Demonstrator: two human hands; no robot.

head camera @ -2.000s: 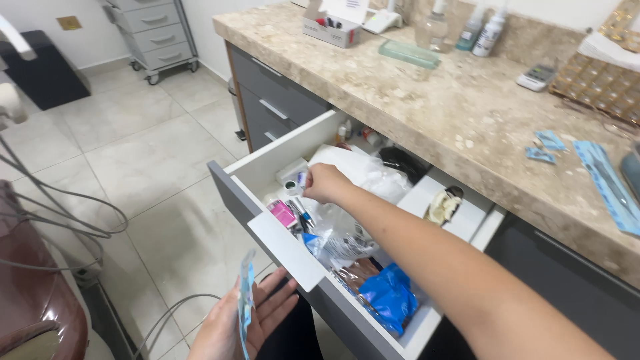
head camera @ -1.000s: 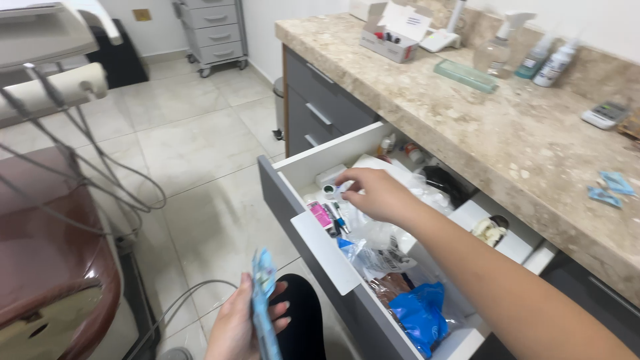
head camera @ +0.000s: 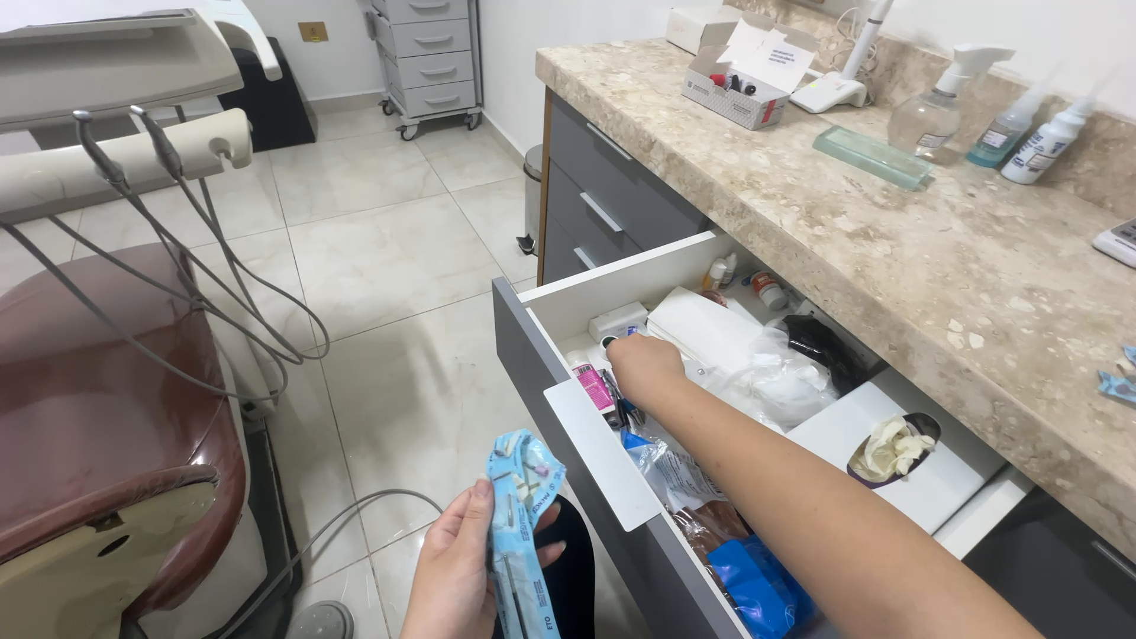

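Observation:
My left hand (head camera: 470, 550) holds a blue sterilization pouch (head camera: 524, 524) with slim metal instruments inside, outside the drawer front. My right hand (head camera: 646, 368) reaches into the open drawer (head camera: 621, 280), fingers down and bunched beside a small round dark-topped item (head camera: 608, 342); whether it grips anything is hidden. Just below it lie a pink-and-white tube (head camera: 593, 389) and several pens or slim tools. A white box (head camera: 619, 321), a white packet (head camera: 706, 327), clear plastic bags (head camera: 772, 377) and a blue plastic package (head camera: 754, 581) are also in the drawer, with a glove box (head camera: 861, 444) at its right.
The stone countertop (head camera: 799, 204) overhangs the drawer and bears an open carton (head camera: 732, 93), a glass slab (head camera: 872, 157), a spray bottle (head camera: 927, 120) and small bottles. A maroon dental chair (head camera: 106, 355) with hanging hoses stands left; a wheeled drawer cart (head camera: 430, 58) stands behind.
My left hand has raised the pouch, turning its face more toward the view. My right hand stays in the same part of the drawer, now closed more tightly. The view has shifted left.

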